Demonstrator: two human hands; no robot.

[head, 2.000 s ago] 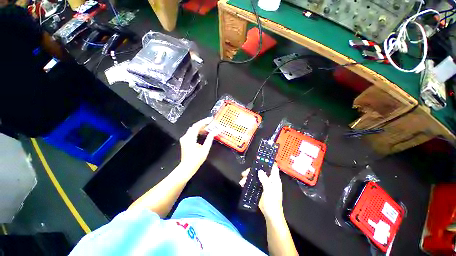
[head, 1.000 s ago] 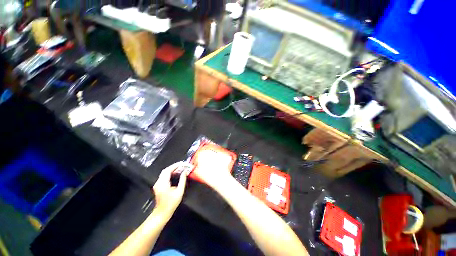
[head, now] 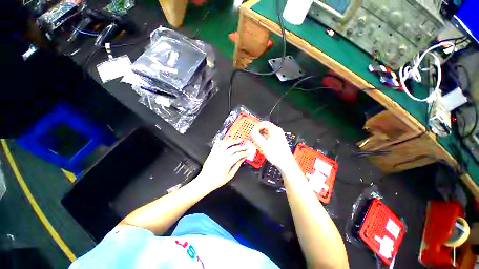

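Note:
Three red set-top boxes with perforated faces and white labels lie on clear plastic on the black bench. My left hand [head: 225,160] rests on the lower edge of the left box [head: 240,127]. My right hand [head: 269,141] is over that box's right side with fingers bent together; whether it pinches something small I cannot tell. The black remote control [head: 272,173] lies between the left box and the middle box [head: 321,169], partly hidden by my right hand and forearm. The right box [head: 382,229] lies apart, tilted on its plastic bag.
Bagged black units [head: 172,60] are stacked at left. A black tray [head: 134,181] is at lower left. The wooden shelf [head: 336,73] carries an oscilloscope [head: 375,31] and a white cable coil [head: 420,79]. A red tape dispenser [head: 441,231] is at right.
Two seconds ago my right hand held the remote; now it lies on the bench. Since one second ago, my left hand has moved onto the left box and my right hand has drawn back to its right side.

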